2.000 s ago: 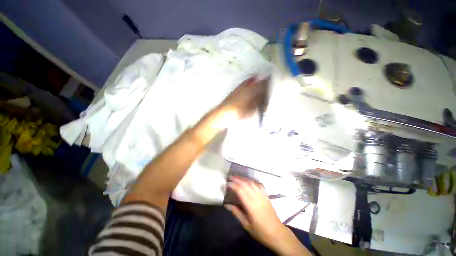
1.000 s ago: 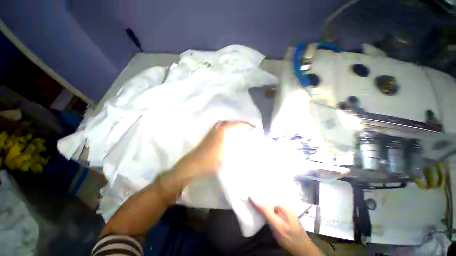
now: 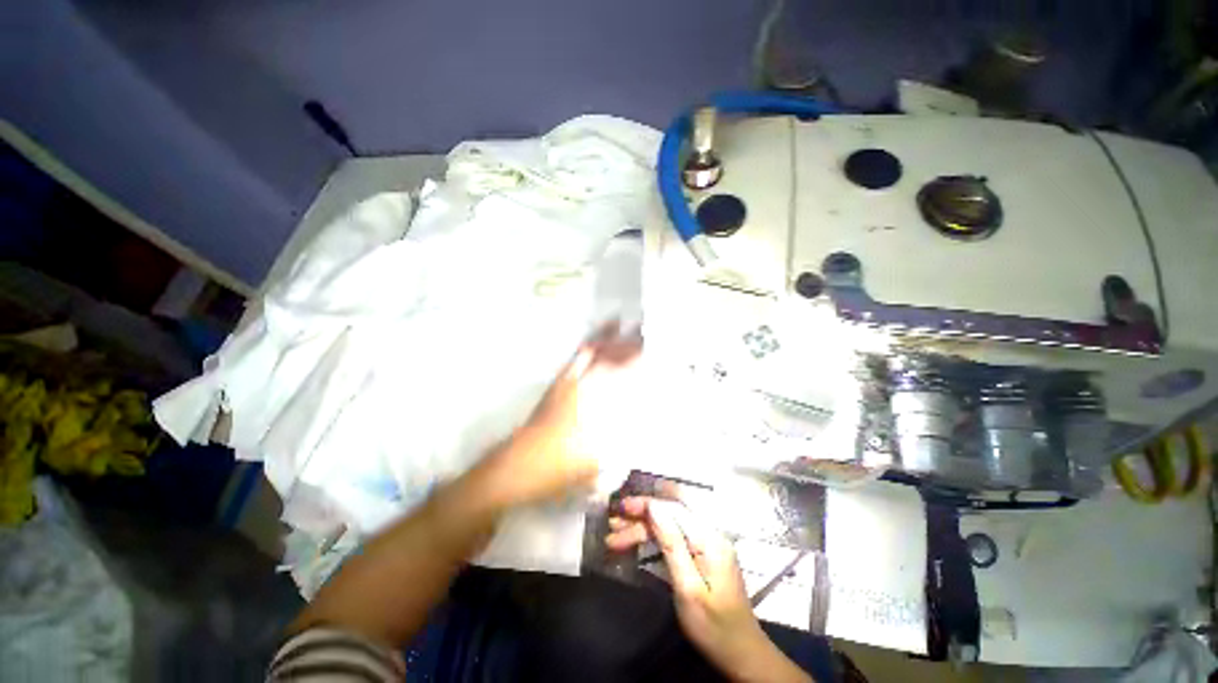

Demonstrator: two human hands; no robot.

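White garment pieces lie heaped left of the machine, down to the table's front edge. My left hand is over the right side of the heap, near the needle area. Its fingers are blurred and washed out by the lamp, so its grip cannot be told. My right hand is at the front edge of the machine bed, palm partly up and fingers bent, with no cloth visible in it. A thin dark line shows by its fingers; whether it holds this cannot be told. Glare hides the needle and presser foot.
The cream-white overlock machine fills the right, with a blue air hose at its left end. Yellow scissor handles are at far right. Yellow cloth and a pale heap lie at far left. A purple-blue wall stands behind.
The white piece that hung over the front edge between my hands no longer shows there. My right hand has moved left and turned, fingers bent. The camera view has shifted, with the machine appearing larger.
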